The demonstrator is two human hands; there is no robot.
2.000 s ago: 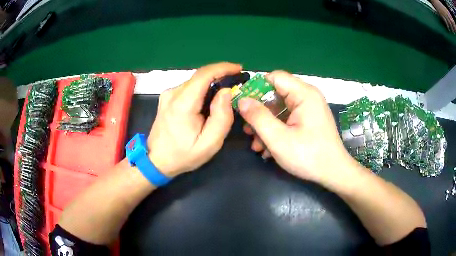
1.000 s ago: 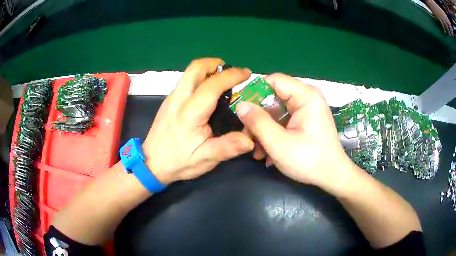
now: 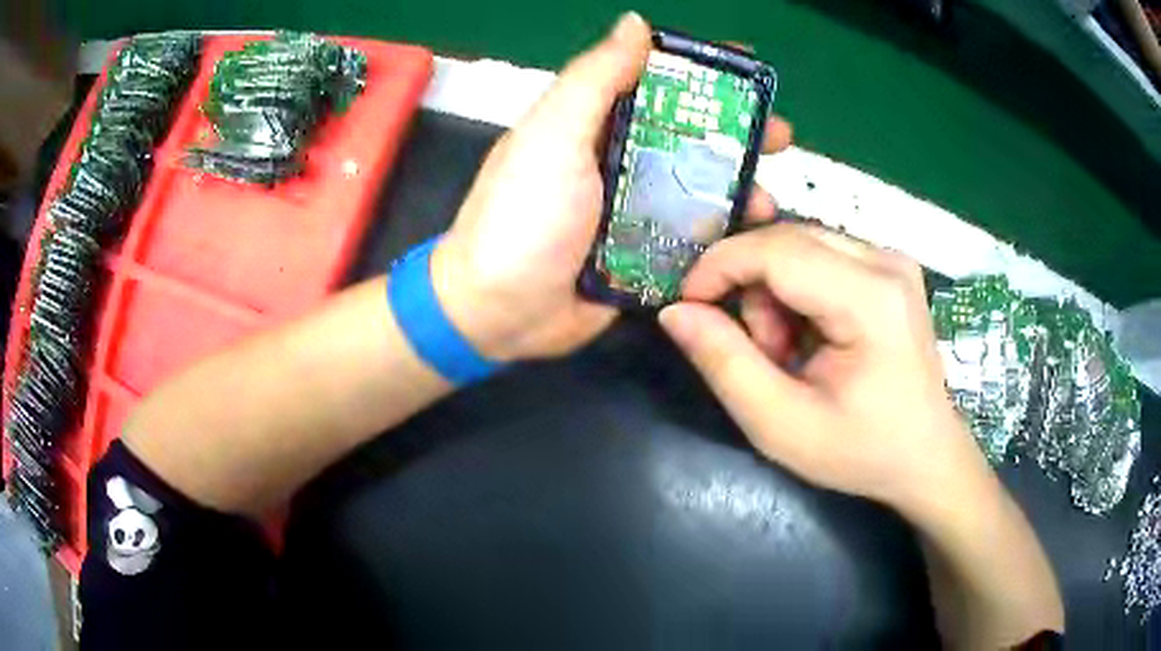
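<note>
My left hand [image 3: 535,204] holds a black phone housing [image 3: 761,95] upright above the mat, its open side facing me. A green circuit board [image 3: 681,165] with a silvery plate lies inside the housing's frame. My right hand [image 3: 815,343] is at the lower right corner of the housing, with thumb and index finger close together at its bottom edge. Whether the right fingertips hold any small part is hidden. A blue wristband [image 3: 433,312] is on my left wrist.
A red tray [image 3: 210,242] at left holds a long row of boards [image 3: 77,242] and a short stack [image 3: 267,108]. A board pile [image 3: 1038,382] lies on the black mat [image 3: 573,509] at right, with small loose parts [image 3: 1143,560] beyond. A green belt [image 3: 1019,153] runs behind a white rail [image 3: 891,229].
The board, earlier in my right hand, is now in the housing. My left hand has raised and turned the housing to face me. My right hand has moved to its lower corner. The view has tilted.
</note>
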